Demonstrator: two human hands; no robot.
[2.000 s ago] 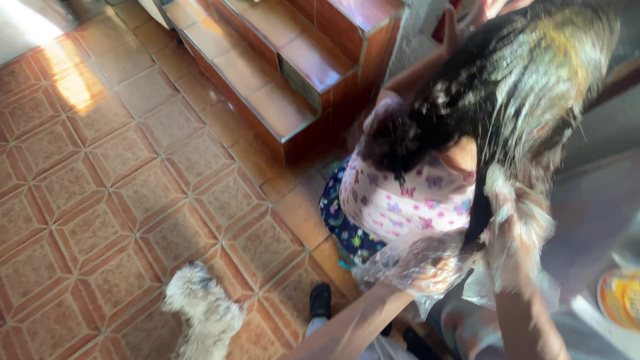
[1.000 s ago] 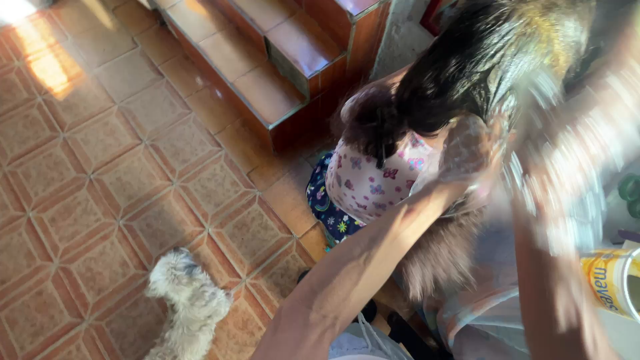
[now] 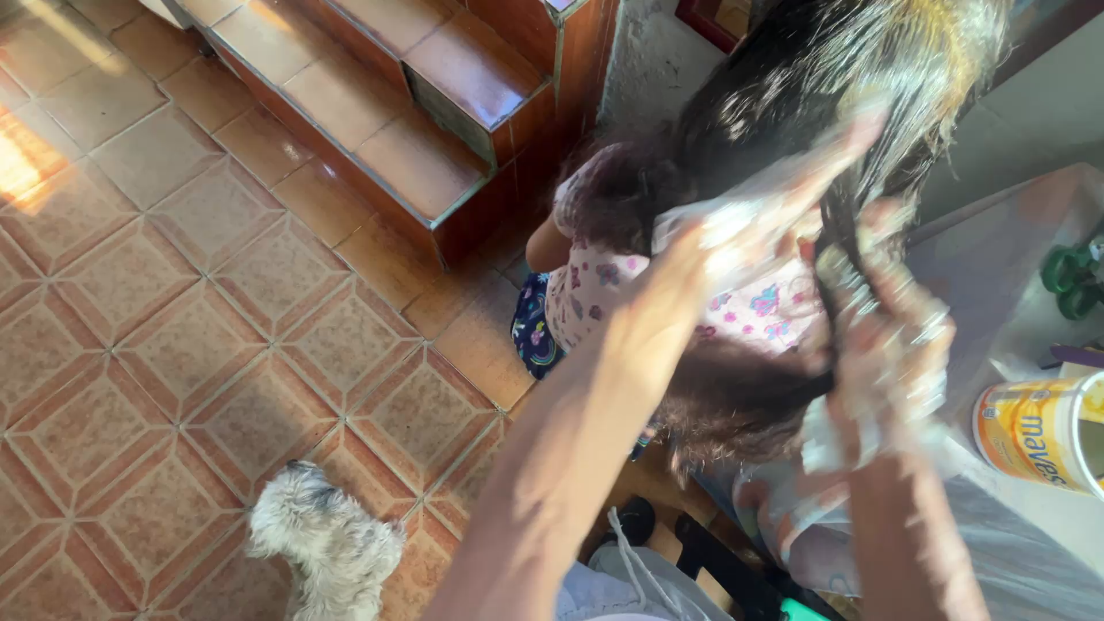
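A person in a pink patterned top (image 3: 595, 289) sits with their back to me, long dark hair (image 3: 750, 112) hanging down. Its upper part looks wet and coated, yellowish near the crown. Both my hands wear clear plastic gloves. My left hand (image 3: 776, 207), blurred, reaches up with its fingers against the coated hair below the crown; whether it grips any is unclear. At the right, my right hand (image 3: 888, 336) is closed around a dark lock of hair (image 3: 838, 233), whose loose brown ends (image 3: 733, 405) hang to the left below it.
Tiled steps (image 3: 431, 155) rise ahead. A small white dog (image 3: 328, 543) is on the tiled floor (image 3: 198, 345) at lower left. At the right, a yellow Mavesa tub (image 3: 1035, 431) stands on a covered surface (image 3: 992, 517), with a green object (image 3: 1074, 280) behind it.
My left hand has moved up from lower on the hair to near the crown. My right hand, raised and blurred a second ago, is lower now, on a lock.
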